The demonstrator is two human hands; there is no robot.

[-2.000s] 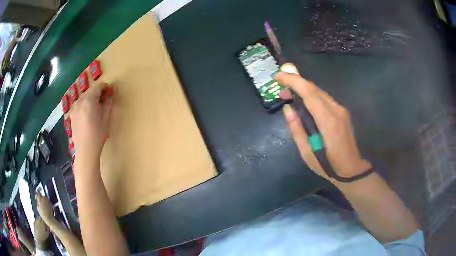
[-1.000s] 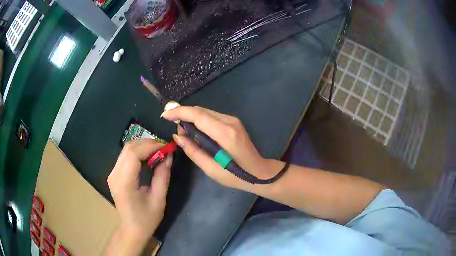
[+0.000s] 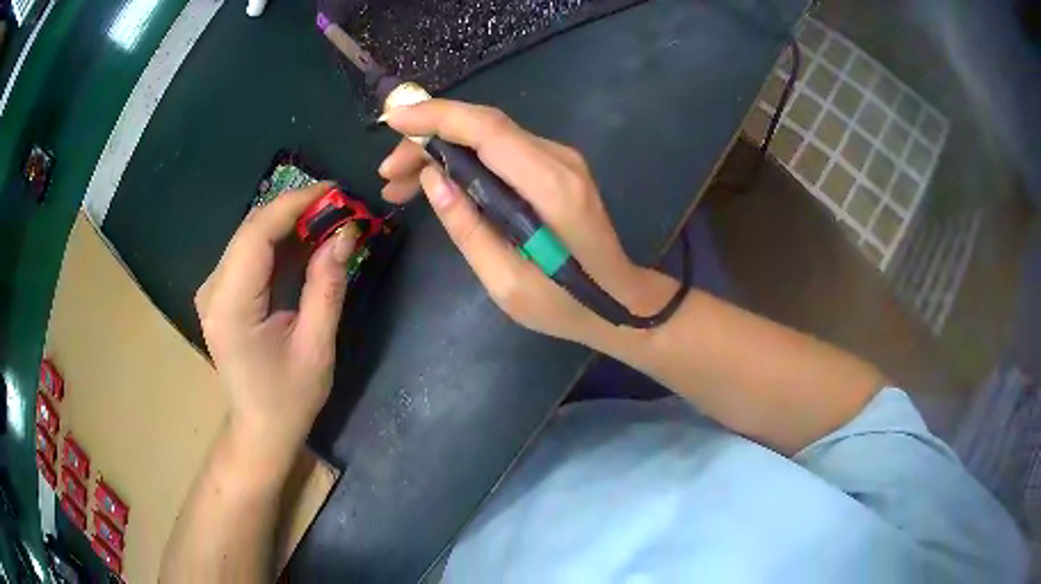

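Note:
My left hand holds a red component between thumb and fingers, over the black device housing with its green circuit board. The hand and the component hide much of the board. My right hand holds the soldering iron like a pen. The iron has a black handle, a green band and a pale collar. Its purplish tip points up and away, clear of the board. The right thumb and fingertips are close to the right side of the red component.
A tan cardboard sheet at the left carries several red pieces. A dark speckled mat lies at the far side. The green conveyor runs along the left with a small dark device. A white grid is beyond the bench edge.
My left hand has taken a red component from the cardboard and brought it over the board. Since one second ago the component has been turned, and the right fingertips have come off it.

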